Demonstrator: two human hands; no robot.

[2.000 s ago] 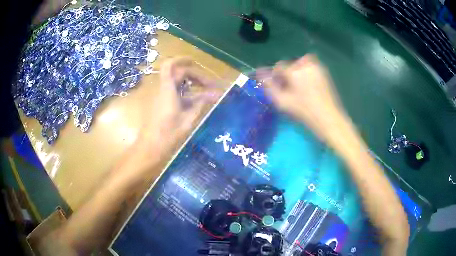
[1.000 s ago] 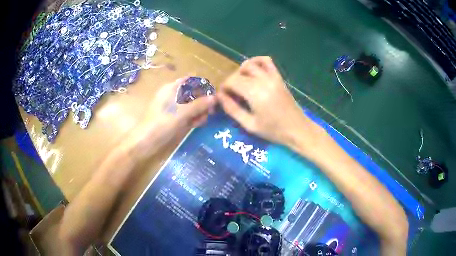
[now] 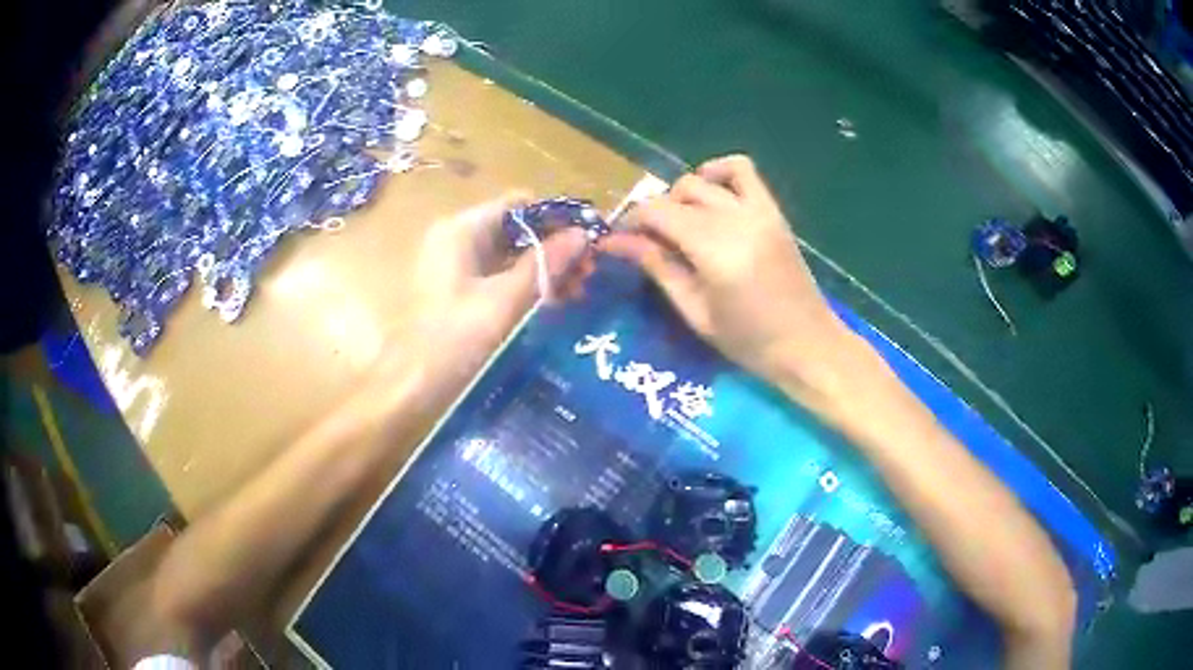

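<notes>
A ring circuit board (image 3: 563,216) with a white lead wire (image 3: 538,262) is held over the seam between the tan bench and the printed mat. My left hand (image 3: 523,262) is shut on the board, with thumb and fingers around its near side. My right hand (image 3: 713,249) is beside it, its fingertips pinched at the board's right edge. What the right fingertips hold is too small to tell. Several black housing units (image 3: 708,513) with red lead wires (image 3: 568,606) and green round parts (image 3: 623,584) stand on the printed mat (image 3: 484,524).
A large board pile (image 3: 236,144) covers the left of the tan bench (image 3: 308,301). The green belt (image 3: 903,170) runs behind, carrying a black unit (image 3: 1043,249) with a ring board (image 3: 998,242), and another sub-assembly (image 3: 1157,491) at the right edge. Cardboard (image 3: 124,589) shows lower left.
The right hand has come from over the belt's edge to the board in the left hand. The board has tilted and its white wire now shows. Sub-assemblies on the belt have moved right and down.
</notes>
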